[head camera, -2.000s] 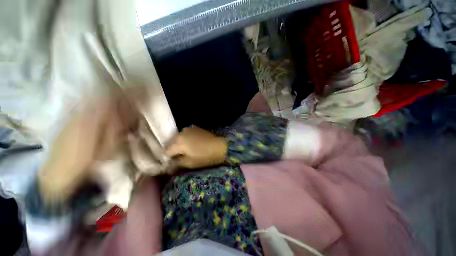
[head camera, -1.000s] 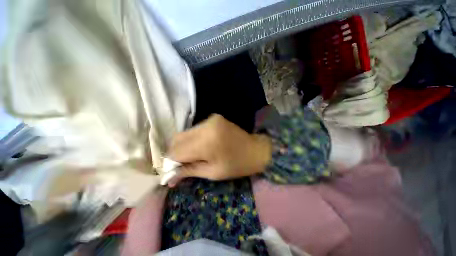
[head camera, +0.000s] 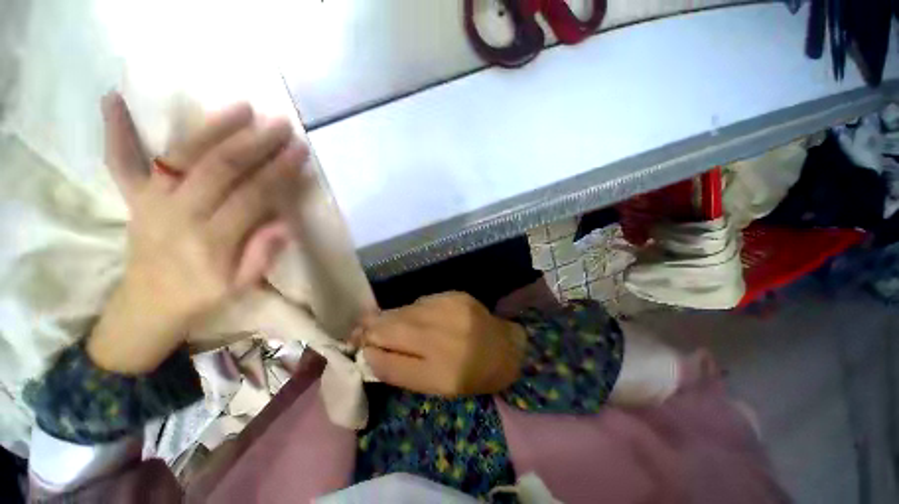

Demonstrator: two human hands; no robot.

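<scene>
The cream garment piece (head camera: 59,217) lies over the machine table at the left and hangs over its edge to the lap. My right hand (head camera: 439,345) pinches a gathered edge of it near the lap, below the table edge. My left hand (head camera: 202,217) is above the cloth with its fingers spread; a small red band shows on one finger. It seems to hold nothing, and whether the palm touches the cloth is hard to tell. Bright glare hides the far end of the cloth.
Red-handled scissors (head camera: 537,25) lie on the white table (head camera: 591,118) beyond the hands. Thin dark tools (head camera: 848,34) show at the top right. A grey marked edge (head camera: 513,217) runs along the table. A red basket (head camera: 798,258) with cream cloth (head camera: 690,266) is below at right.
The view has shifted, so the scissors and more table now show. My left hand, blurred at lower left before, is now higher on the cloth with fingers spread. My right hand still pinches the cloth.
</scene>
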